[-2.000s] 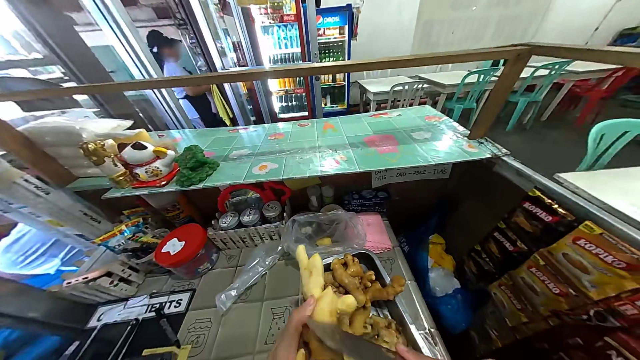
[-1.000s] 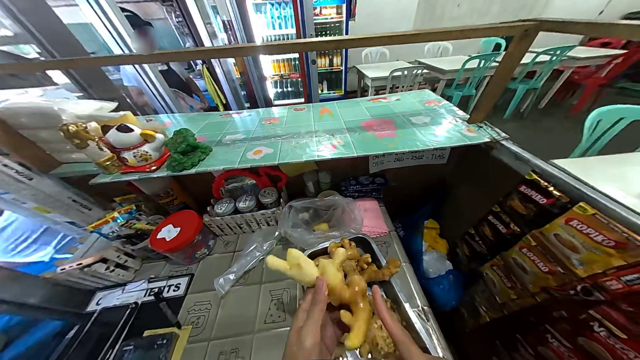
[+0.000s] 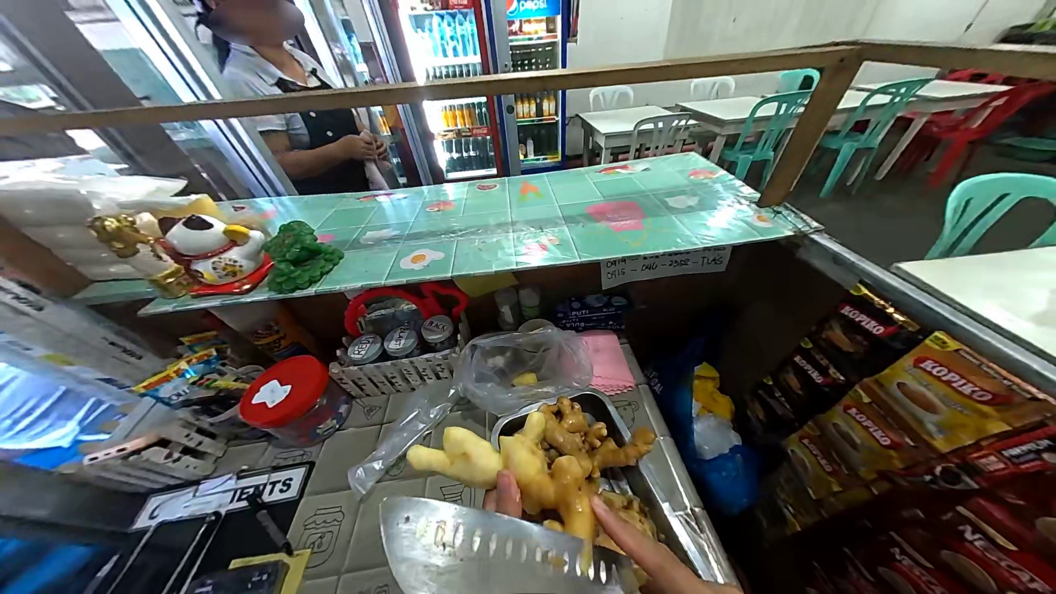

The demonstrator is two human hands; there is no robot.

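A partly peeled ginger root (image 3: 528, 466), pale on its left branches and brown at the right, is held over a metal tray. The fingers of my left hand (image 3: 505, 497) grip it from below. My right hand (image 3: 652, 553) is at the lower right, its index finger touching the ginger. A wide knife blade with a row of dimples (image 3: 478, 544) lies across the view below the ginger, its right end by my right hand; the handle is out of view. More unpeeled ginger (image 3: 577, 425) fills the metal tray (image 3: 685, 516). A clear plastic bag (image 3: 528, 363) with a pale piece inside touches the tray's far side.
Behind are a basket (image 3: 396, 375) of lidded jars, a red-lidded tub (image 3: 285, 400) and a pink cloth (image 3: 606, 363). A raised green counter (image 3: 495, 223) holds a cat figurine (image 3: 214, 252). Coffee packets (image 3: 932, 388) hang at right. Another person (image 3: 305, 124) stands beyond the counter.
The knife blade, out of clear view one second ago, now shows broadly below the ginger. The ginger has been turned in my hands since two seconds ago. The other person appears nearer the counter.
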